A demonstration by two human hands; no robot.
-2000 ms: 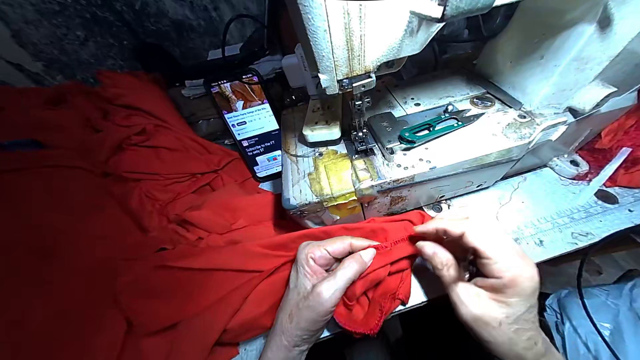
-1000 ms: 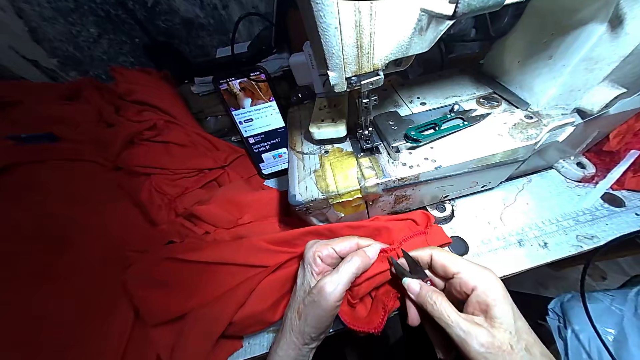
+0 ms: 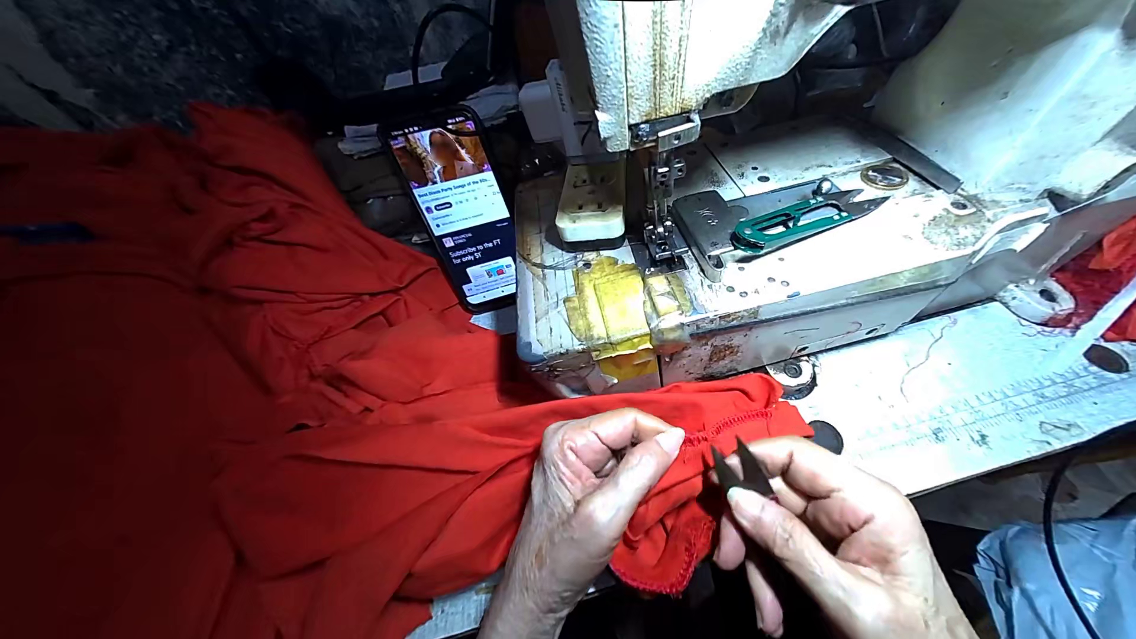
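Note:
Red fabric (image 3: 355,444) with overlocked seams spreads from the left to below the sewing machine's bed. My left hand (image 3: 595,515) pinches it at a seam between thumb and forefinger. To the right, my right hand (image 3: 825,532) holds dark thread snips (image 3: 744,470), their two pointed blades apart and directed up beside the seam. The handles are mostly hidden in the hand. Just beyond stands the sewing machine (image 3: 799,302), its presser foot (image 3: 664,244) over the bed with no fabric under it. Green-handled thread snips (image 3: 785,224) lie on the bed.
A lit phone (image 3: 453,209) leans at the machine's left. Yellow tape (image 3: 617,306) covers the bed's near left corner. The white table (image 3: 976,399) bears a printed ruler scale. At the lower right are a black cable (image 3: 1052,524) and a light blue plastic bag (image 3: 1065,568).
The snips' blades, not visible two seconds ago, came into view in my right hand and now point upward, slightly farther from my left fingertips. My left hand keeps its pinch on the seam.

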